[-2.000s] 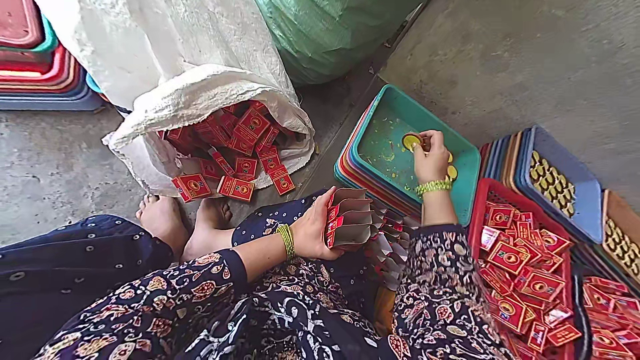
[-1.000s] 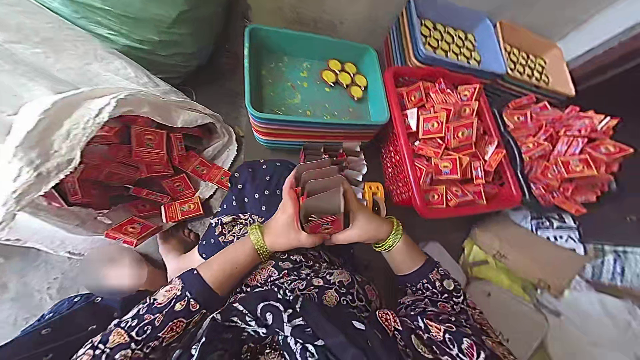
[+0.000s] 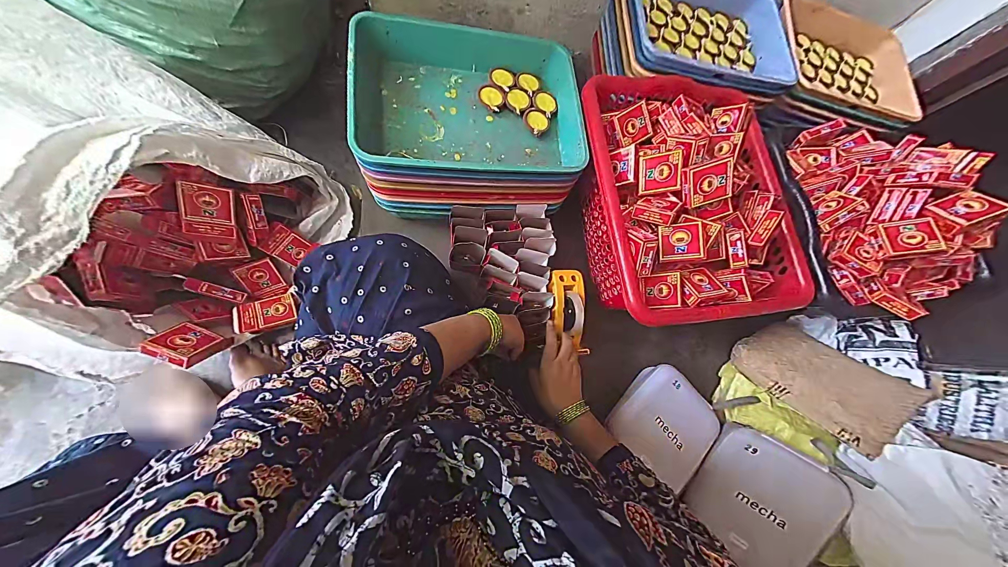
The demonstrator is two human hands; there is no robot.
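Observation:
Open-topped small cardboard boxes (image 3: 500, 256) stand in rows on the floor, grey inside. At their near end is my left hand (image 3: 510, 337), its fingers largely hidden. On the right side of the same end, my right hand (image 3: 557, 368) has its fingertips against the boxes, beside a yellow tape dispenser (image 3: 568, 303). Whether either hand grips a box cannot be told. Beyond the rows, a teal plastic tray (image 3: 465, 161) tops a stack of trays and holds several small round cups with yellow filling (image 3: 517, 100).
Red printed boxes fill a white woven sack (image 3: 315, 185) at left and a red basket (image 3: 697, 315) at right; more lie in a heap (image 3: 906, 220) farther right. Blue (image 3: 713, 67) and orange trays (image 3: 890, 55) hold yellow-filled cups. Pale plastic lids (image 3: 768, 496) lie lower right.
Two seconds ago my right hand held a yellow-filled cup over the teal tray. One second ago both hands held a row of open boxes in front of me; now they are lower, at the boxes' near end.

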